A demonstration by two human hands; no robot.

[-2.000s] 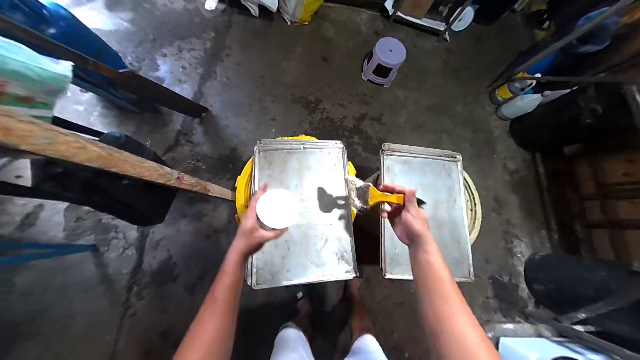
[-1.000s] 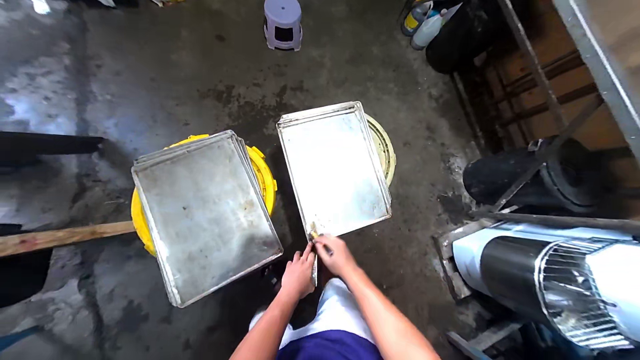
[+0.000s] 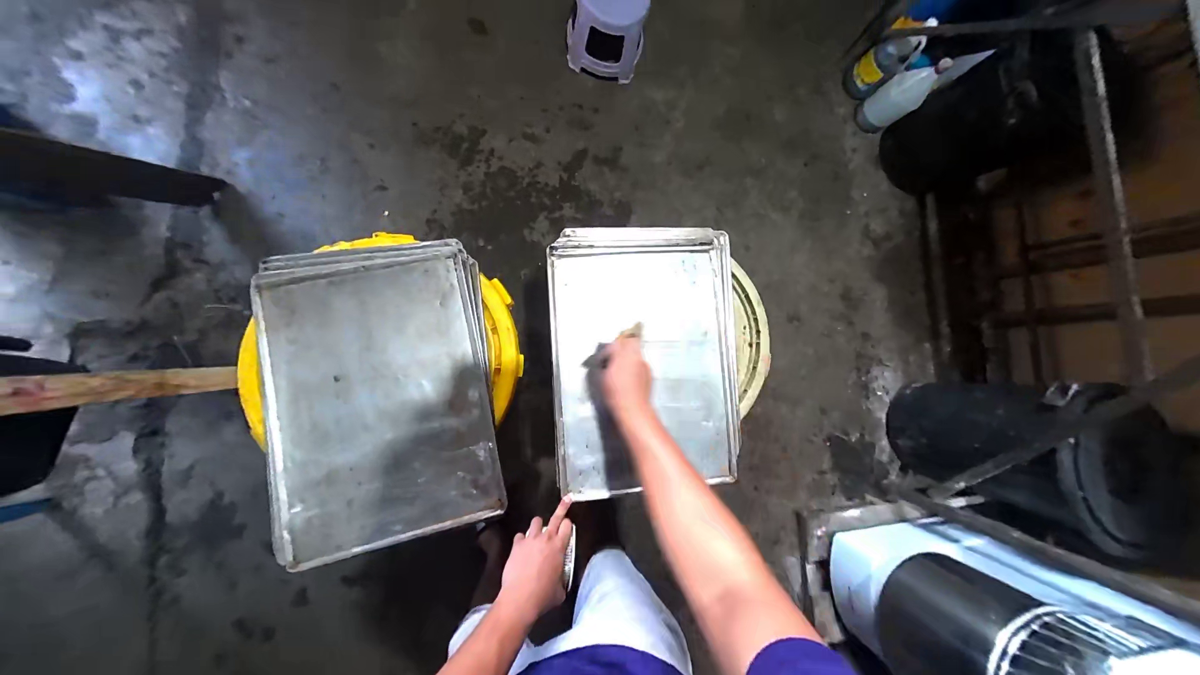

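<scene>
My right hand (image 3: 626,373) is closed around a brush (image 3: 632,332), mostly hidden by the fingers, over the middle of the right stack of metal baking trays (image 3: 647,431). That stack rests on a pale round lid or tub (image 3: 753,337). At its lower left corner, my left hand (image 3: 539,567) reaches the rim with a fingertip; a round container (image 3: 569,560), seen edge-on and largely hidden, is held in it. To the left, another stack of metal trays (image 3: 375,394) lies slightly fanned on a yellow round tub (image 3: 506,347).
A pale purple stool (image 3: 607,37) stands on the wet concrete floor beyond the trays. A wooden beam (image 3: 122,386) runs in from the left. Plastic bottles (image 3: 895,98), black cylindrical containers (image 3: 984,459) and a metal frame (image 3: 1111,206) line the right side.
Two seconds ago the hands were over and between the two stacks, with the yellow-handled brush and white container visible. Since one second ago, my right hand has moved from the near edge to the right stack's middle.
</scene>
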